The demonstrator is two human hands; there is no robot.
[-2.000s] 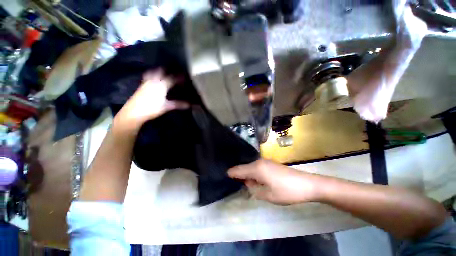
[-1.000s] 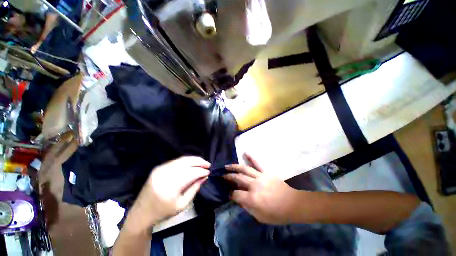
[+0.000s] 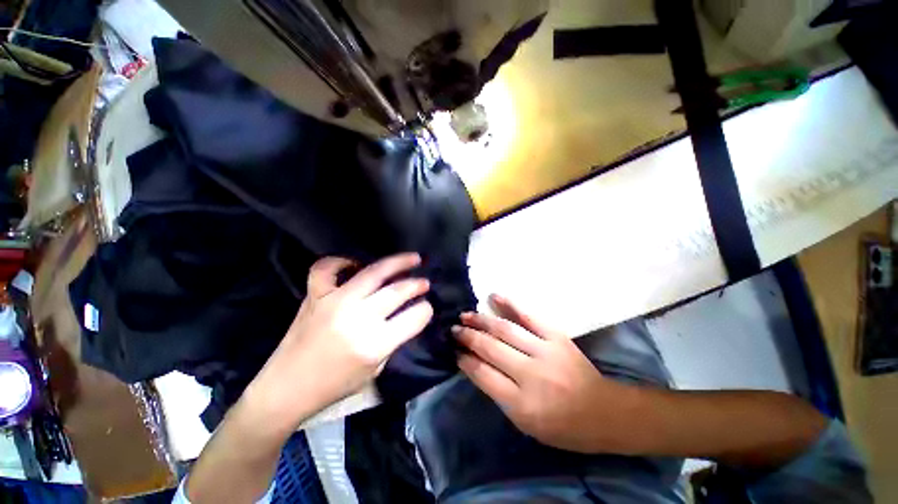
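Observation:
A large dark garment (image 3: 295,167) lies bunched left of and under the needle, with a small white label at its left part. Its right edge passes under the lit presser foot (image 3: 425,143). My left hand (image 3: 354,330) lies palm down on the cloth, fingers bent and fingertips pressing; whether it pinches a fold is hidden. My right hand (image 3: 537,379) is at the cloth's lower right edge, fingertips touching it, fingers apart and thumb off the cloth.
A black strap (image 3: 717,177) crosses the white table edge (image 3: 610,256) and yellow machine bed (image 3: 581,118). Green-handled snips (image 3: 768,87) lie right of the strap. A brown board (image 3: 98,413) and purple device (image 3: 18,389) are at left. A dark phone-like object (image 3: 876,305) is at far right.
The cloth was first bunched beside the machine head; its edge is now at the presser foot. Both hands came nearer me, then left their close pinch on the edge and spread. The view has shifted.

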